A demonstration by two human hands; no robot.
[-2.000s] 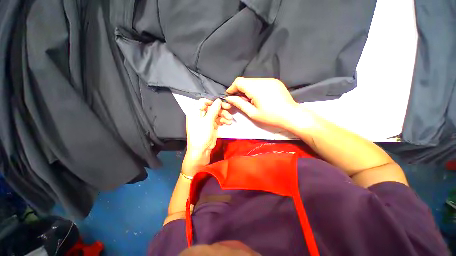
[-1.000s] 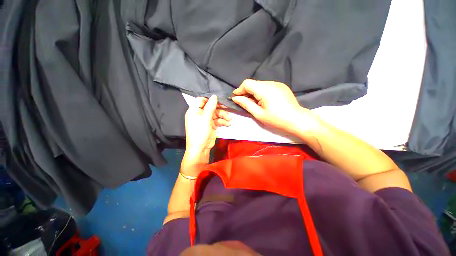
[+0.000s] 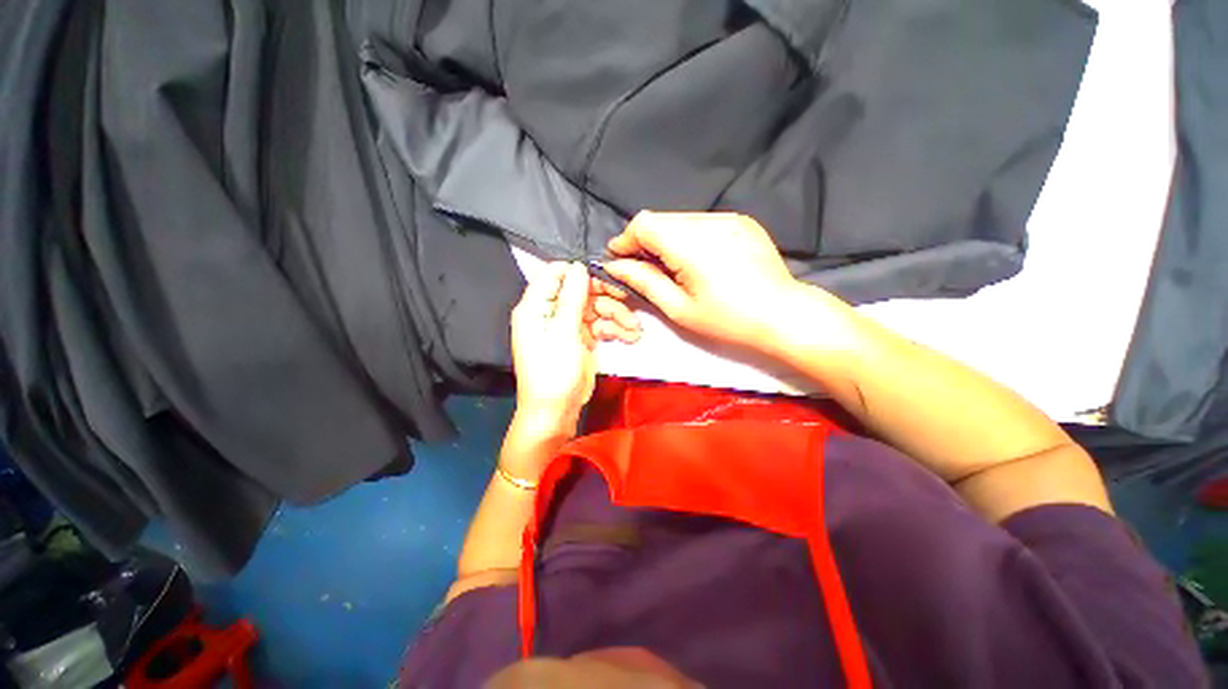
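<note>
A charcoal skirt [image 3: 929,148] lies in loose folds on the white tabletop. Its smoother bluish-grey lining [image 3: 505,168] shows at the left of the near edge. My left hand [image 3: 555,337] pinches the hem between thumb and finger, fingers curled below it. My right hand [image 3: 714,276] pinches the same hem just to the right, with the fingertips of both hands close together. I cannot tell whether a small tool or thread is at the fingertips.
A pile of dark grey garments [image 3: 202,242] drapes over the table edge at left. More grey cloth [image 3: 1185,269] lies at right. The white table [image 3: 970,350] shows between. A red plastic object [image 3: 195,653] stands on the blue floor at lower left.
The skirt and the hem have shifted slightly right in the picture. My right fingertips have moved in closer to my left ones. Both hands keep pinching the hem.
</note>
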